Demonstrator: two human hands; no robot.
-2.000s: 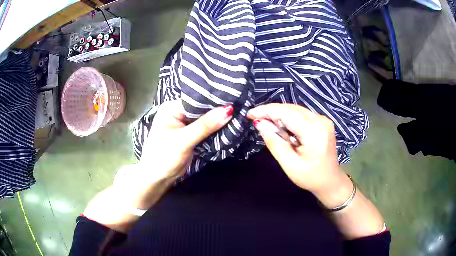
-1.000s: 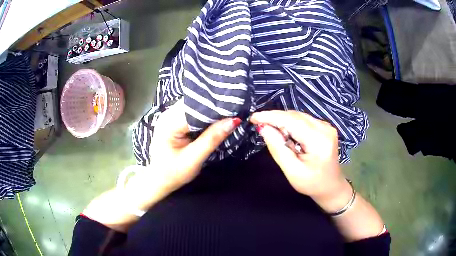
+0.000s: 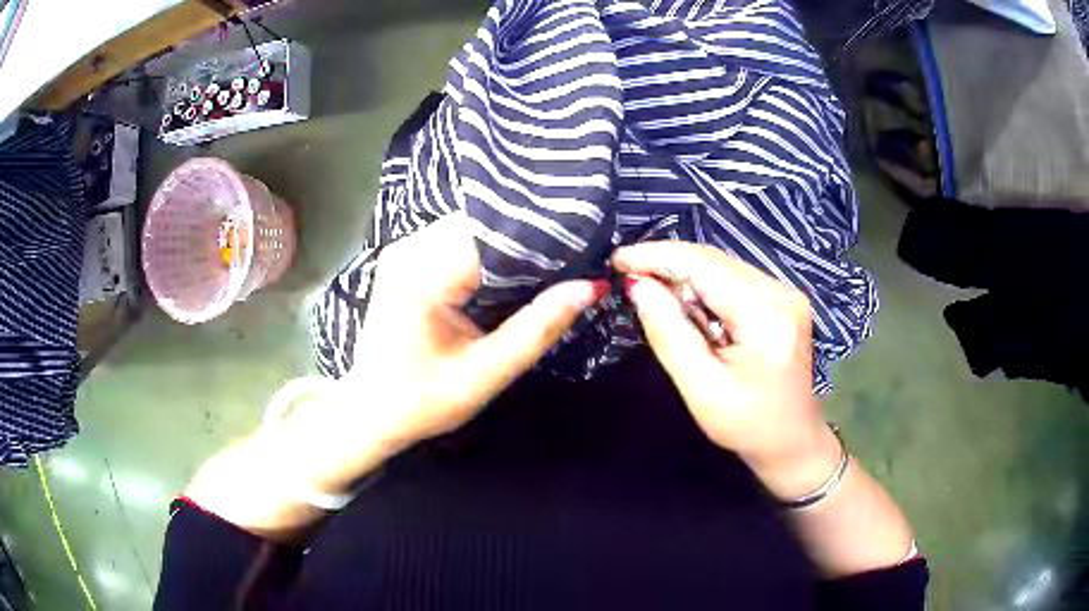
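Observation:
A dark garment with narrow white stripes [image 3: 537, 131] lies bunched over the lap at the centre of the head view. My left hand [image 3: 436, 340] is at its left side and pinches a dark edge between thumb and fingers; the other fingers are partly under the cloth. My right hand [image 3: 728, 346] touches the same edge with thumb and index fingertips, close to the left thumb. A small metal tool, maybe scissors [image 3: 705, 320], lies within the right fingers. A needle or thread cannot be made out.
A pink perforated basket [image 3: 257, 245] with orange bits stands on the green floor at left. Behind it are a box of round-topped items [image 3: 287, 96] and a table edge. Another striped garment [image 3: 36, 287] hangs far left. Black cloth [image 3: 1015, 281] is at right.
Both hands have shifted slightly right with the pinched edge, staying close together. The upper garment fold has moved slightly right too.

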